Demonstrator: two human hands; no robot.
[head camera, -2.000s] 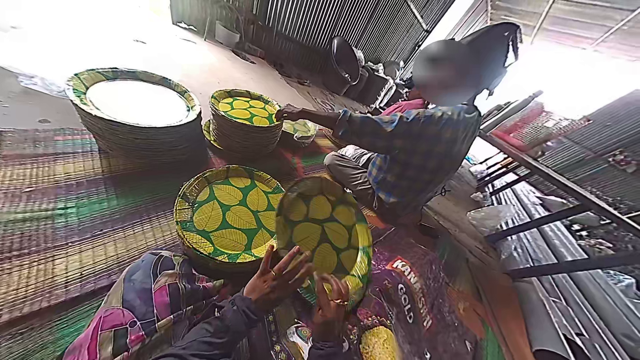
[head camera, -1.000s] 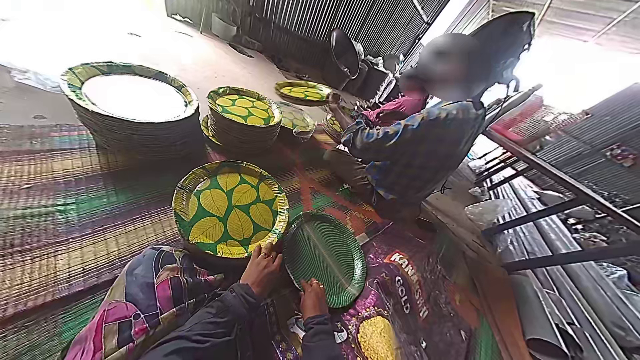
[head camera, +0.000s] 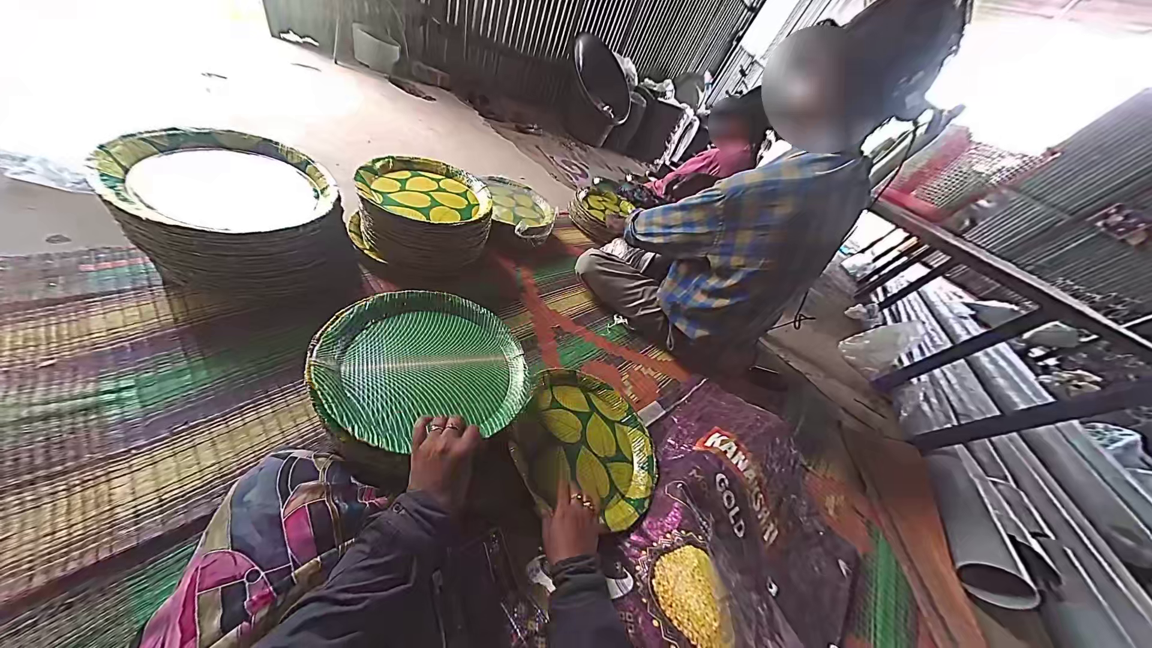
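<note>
A green round plate (head camera: 423, 360) with fine lines lies on top of a stack in front of me. My left hand (head camera: 443, 459) has its fingers over the near rim of this plate. To its right is a green plate with yellow leaf print (head camera: 598, 441), tilted beside the stack. My right hand (head camera: 572, 522) is at its near side, fingers on its face and thumb hidden. A tall stack of plates with a white top (head camera: 225, 189) stands at the far left, and a smaller leaf-print stack (head camera: 421, 196) stands behind mine.
A person in a checked shirt (head camera: 747, 243) sits cross-legged on the right, by another leaf-print stack (head camera: 598, 205). A second person in pink (head camera: 711, 166) sits beyond. Woven mat (head camera: 81, 378) and a printed purple plastic sack (head camera: 720, 486) lie below. Metal pipes (head camera: 981, 549) are at right.
The stack's top now shows a lined green plate instead of the leaf print. The plate at my right hand shows leaf print; a second ago it was plain green. The person's arm has drawn back.
</note>
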